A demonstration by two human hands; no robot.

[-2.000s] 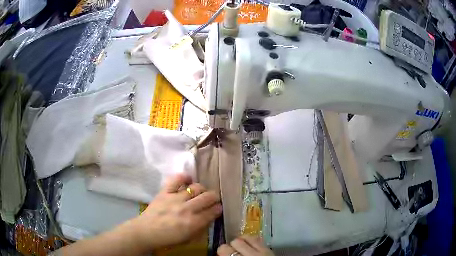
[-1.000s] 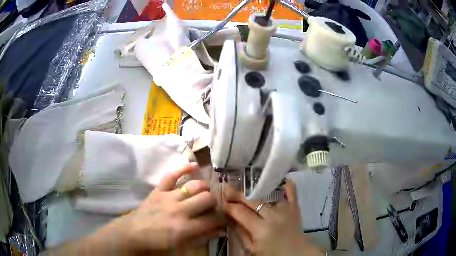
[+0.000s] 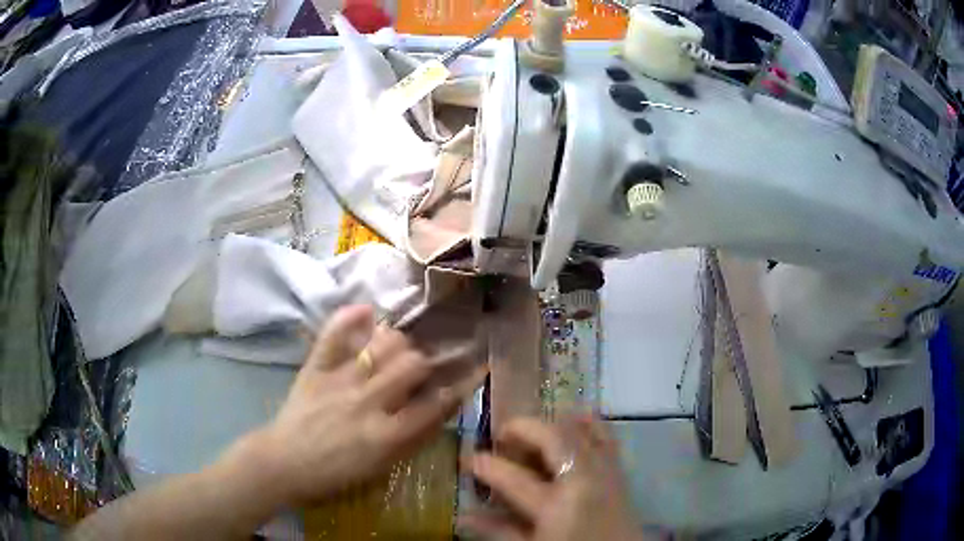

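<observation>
Pale beige garment cloth (image 3: 267,287) lies left of the needle area, bunched and darker tan near the machine head. A long tan strip (image 3: 515,354) runs from under the head toward me, with a dark edge along its left side. My left hand (image 3: 370,407) rests on the cloth left of the strip, fingers apart, palm down. My right hand (image 3: 555,476) is blurred, at the near part of the strip, fingers curled over it. The needle and presser foot are hidden behind the white machine head (image 3: 513,159).
The machine arm (image 3: 761,180) spans the right side. Spare tan strips (image 3: 756,359) and dark snips (image 3: 836,425) lie under and right of it. A control panel (image 3: 904,111) is at upper right. Olive cloth (image 3: 23,306) and plastic-covered dark cloth (image 3: 106,106) are at left.
My right hand has drawn back from beside the machine head toward me, along the strip. More cloth is bunched left of the head, showing tan inside. The camera view has shifted.
</observation>
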